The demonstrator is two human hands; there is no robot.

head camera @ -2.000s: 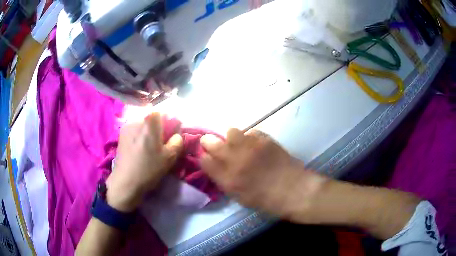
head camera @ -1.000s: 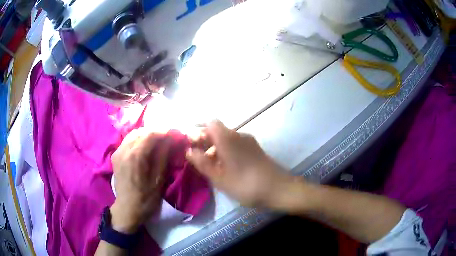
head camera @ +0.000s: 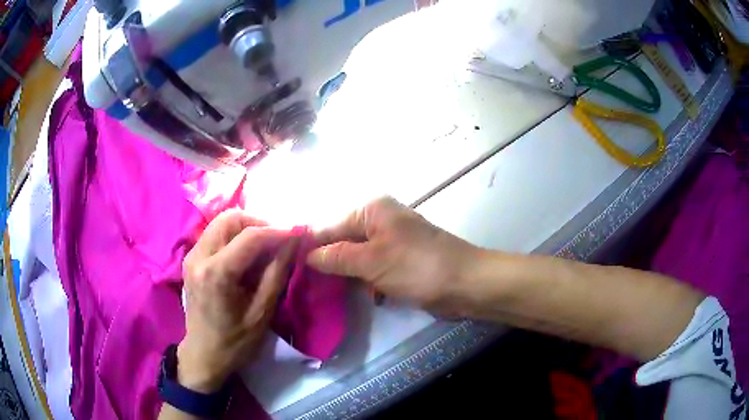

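Note:
Magenta fabric [head camera: 131, 238] covers the left of the machine bed and runs under my left hand. My left hand [head camera: 234, 287], with a dark band at the wrist, holds the fabric's folded edge. My right hand [head camera: 394, 254] pinches the same edge at its top between thumb and fingers. A loose magenta flap hangs between and below the hands. The sewing machine head [head camera: 197, 74] stands just beyond the hands. Its needle area is lost in lamp glare, so I cannot see whether fabric lies under the foot.
Scissors with green and yellow handles [head camera: 616, 135] lie at the right. A pale crumpled heap [head camera: 534, 33] is behind them. A ruler strip [head camera: 567, 246] follows the curved front edge. Pale fabric [head camera: 45, 303] is at the far left, and a second magenta pile [head camera: 706, 221] lies lower right.
The fabric edge was bunched between my hands; now it is folded upright between my fingertips, with the flap hanging below. My right fingers have straightened against the edge since the last frame.

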